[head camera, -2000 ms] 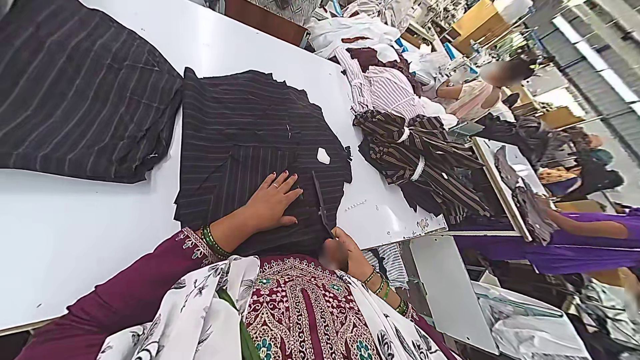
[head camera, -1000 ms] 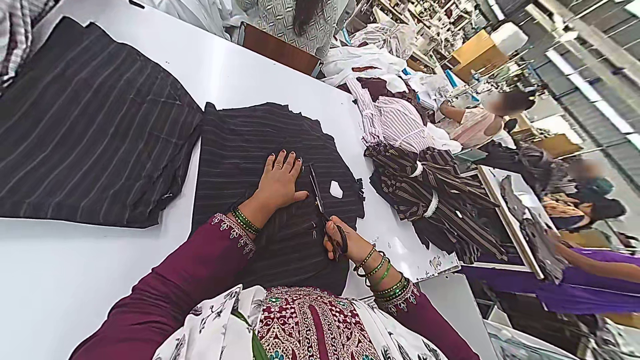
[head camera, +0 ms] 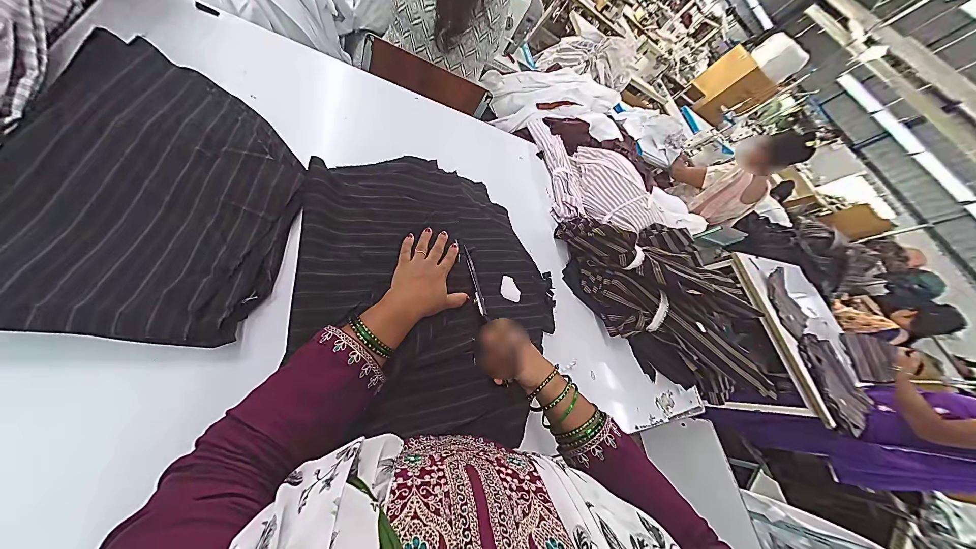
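Observation:
Flat on a dark pinstriped cloth (head camera: 366, 221), my left hand (head camera: 423, 278) rests with its fingers apart and holds nothing. My right hand (head camera: 503, 354), partly blurred, is shut on a pair of scissors (head camera: 474, 282), whose blades point away from me, just right of my left fingertips. The blades lie on or just over the cloth; which cannot be told. A small white piece (head camera: 510, 289) lies on the cloth to the right of the scissors. A second dark pinstriped cloth (head camera: 145, 198) is spread at the left.
The white table (head camera: 137, 396) carries tied bundles of dark striped cloth (head camera: 663, 305) and pink-and-white striped cloth (head camera: 610, 183) at its right side. A brown board (head camera: 423, 76) stands at the far edge. People work beyond the table and at the right, beside a tray of cloth pieces (head camera: 785, 320).
My left hand has moved forward over the cloth since two seconds ago. The scissors have swung from slanting toward my body to lying farther up the cloth. The view has shifted slightly.

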